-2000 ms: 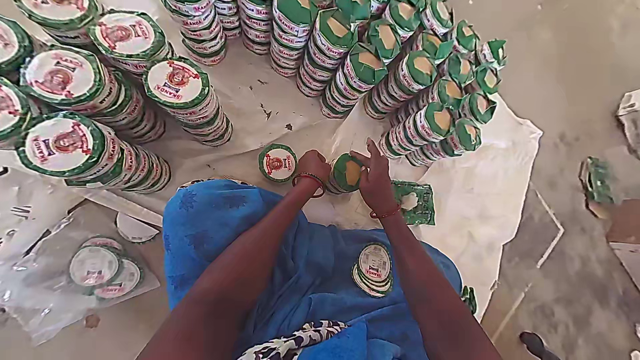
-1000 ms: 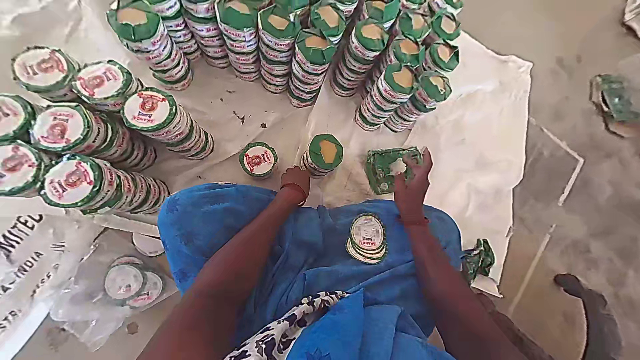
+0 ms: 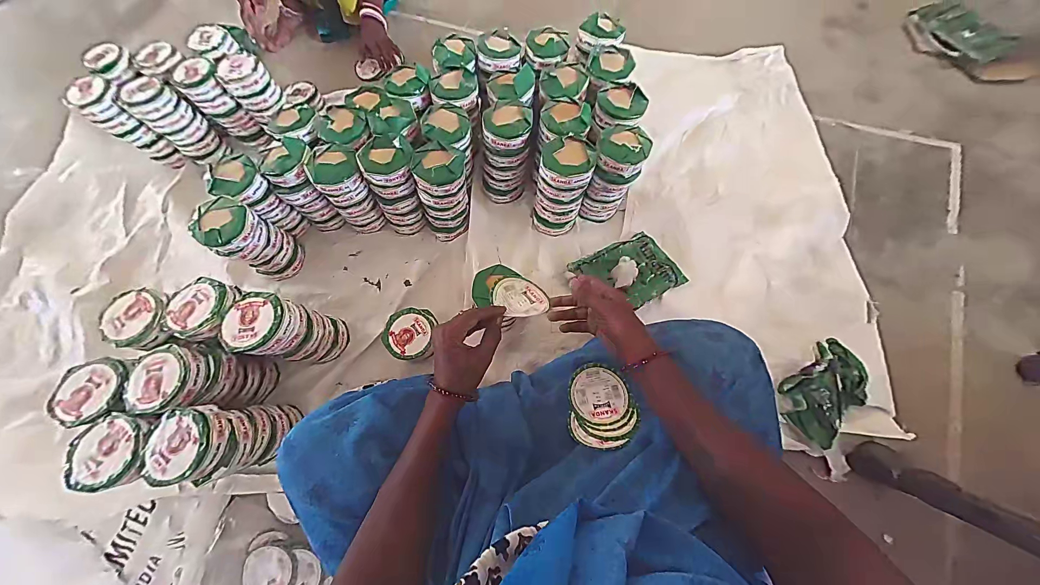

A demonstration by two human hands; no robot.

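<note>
My left hand (image 3: 470,345) pinches the edge of a round paper label (image 3: 521,297). The label is above a green-topped round pack (image 3: 490,284), which it partly covers. On the label's right side is my right hand (image 3: 600,313), its fingers apart; whether they touch the label is unclear. Just beyond that hand lies a green printed packet (image 3: 638,268) with a white patch on it. Left of my left hand, a round pack with a printed white top (image 3: 409,333) rests on the sheet. Several round labels (image 3: 600,394) lie overlapped on the blue cloth over my lap.
Stacks of green-topped packs (image 3: 439,162) stand ahead on a white sheet (image 3: 731,187). Stacks with white tops (image 3: 175,378) lean at the left. Crumpled green wrapping (image 3: 825,390) lies at the right. Across the sheet, another person's hand (image 3: 375,45) touches a small round pack.
My left hand has left the side of the green-topped pack and now holds a label over it. My right hand has come from the green packet toward the label. The view has shifted, showing more beyond the stacks.
</note>
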